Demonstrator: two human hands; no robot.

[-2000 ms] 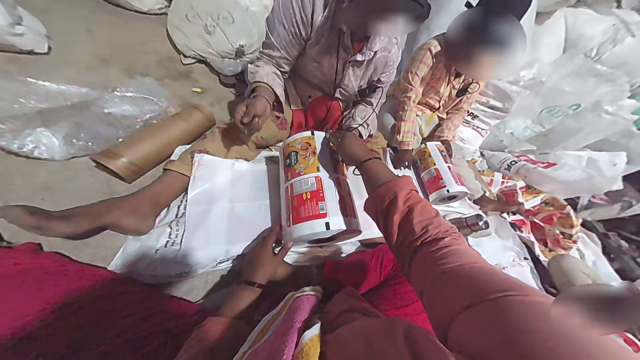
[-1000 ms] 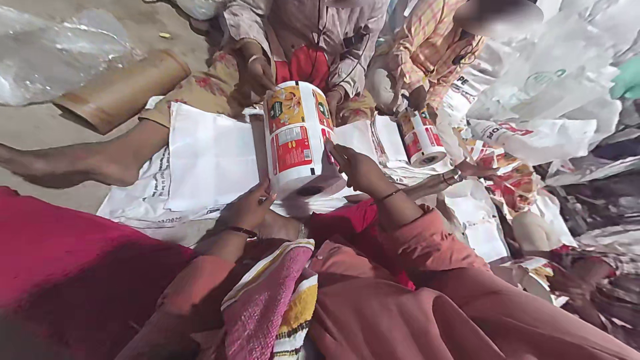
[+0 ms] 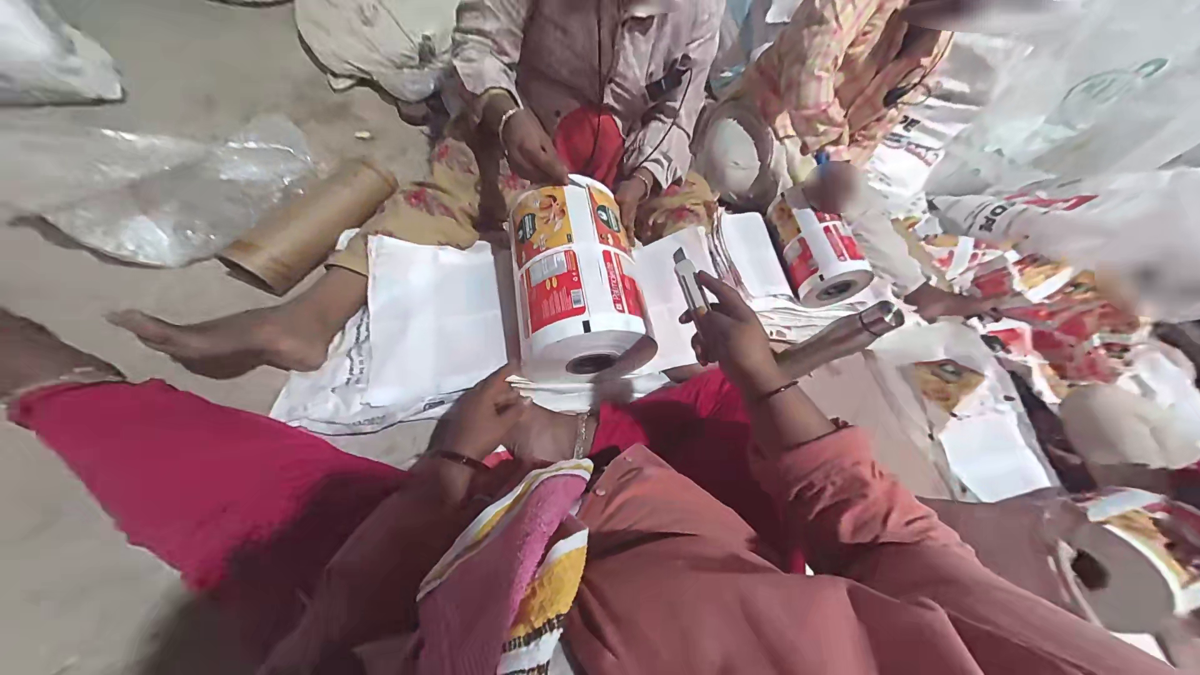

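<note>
A large roll of printed packaging film [image 3: 586, 281], orange, red and white, stands tilted before me on white sheets [image 3: 436, 309]. My right hand [image 3: 736, 328] is raised just right of the roll and grips a utility knife [image 3: 692, 281], its tip pointing up. Near the roll's lower left, my left hand [image 3: 478, 412] rests low with curled fingers beside the sheets' edge; whether it pinches something is unclear. A co-worker's hand [image 3: 534, 145] touches the top of the roll, while that person's other hand [image 3: 630, 202] is at its upper right side.
Left of the sheets lie a person's bare foot [image 3: 206, 347], a brown cardboard tube [image 3: 309, 225] and clear plastic [image 3: 187, 197]. A smaller film roll [image 3: 820, 244], a metallic cylinder [image 3: 844, 337] and scattered printed film [image 3: 1050, 309] are on the right. Another roll [image 3: 1125, 562] lies lower right.
My right hand has moved off the roll to its right, and the knife in it now shows. My left hand has moved from the roll's lower edge down toward me.
</note>
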